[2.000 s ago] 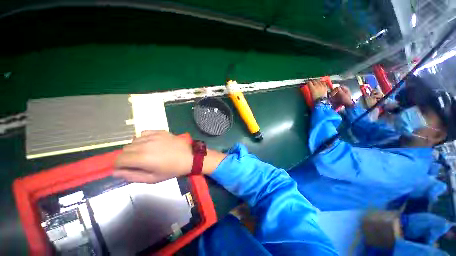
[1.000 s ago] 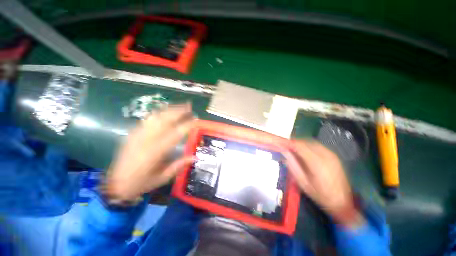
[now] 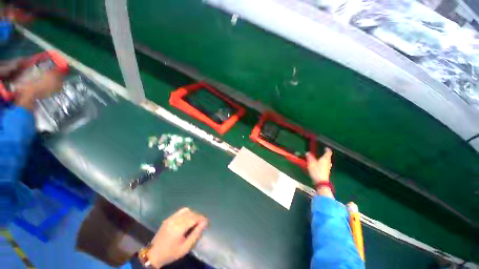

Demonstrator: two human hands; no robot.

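A red frame with a dark opened tablet (image 3: 283,140) lies on the green belt beyond the white rail. My right hand (image 3: 320,167), with a red wrist strap, reaches over the rail to its right corner. Thumb and fingers are apart and seem to touch the corner; no closed grip shows. My left hand (image 3: 178,236) is low over the near bench with fingers curled; nothing is visible in it, but its inside is hidden. A pile of small green-and-white boards (image 3: 176,151) with dark wires lies left of centre. A flat pale sheet (image 3: 262,176) lies along the rail.
Another red frame with a tablet (image 3: 207,107) lies left on the belt. The yellow screwdriver (image 3: 356,231) is partly hidden behind my right sleeve. A grey post (image 3: 123,50) stands by the rail. Another worker's hands (image 3: 37,86) work at far left, beside a shiny clear tray (image 3: 68,107).
The red frame between my hands on the bench is gone from there; a second one now shows on the belt. My right hand moved out over the belt, my left hand nearer me. The view has turned.
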